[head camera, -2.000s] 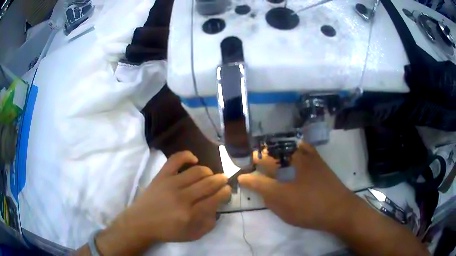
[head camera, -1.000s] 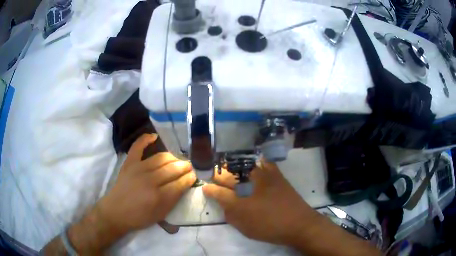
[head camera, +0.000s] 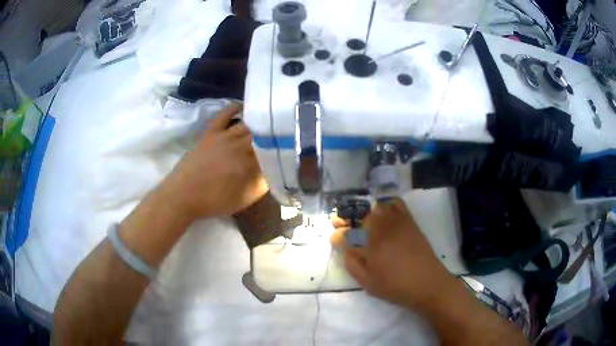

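A dark brown fabric panel lies left of the needle area of the white sewing machine, its near end on the needle plate under bright lamp glow. My left hand is on the brown fabric at the left of the machine head, its fingertips partly hidden at the head's edge; its exact hold is unclear. My right hand is just right of the needle area, fingers bent behind the grey knob; what its fingertips touch is hidden. The glare hides the presser foot and any strip there.
White cloth is heaped at left. Dark brown pieces lie behind it. Dark green shears and metal snips lie at right. Black printed cloth drapes the machine arm. A bright green item is at far left.
My left hand has moved away from the needle area, up and back along the head's left side. The brown fabric's near end is now exposed. My right hand stays by the needle.
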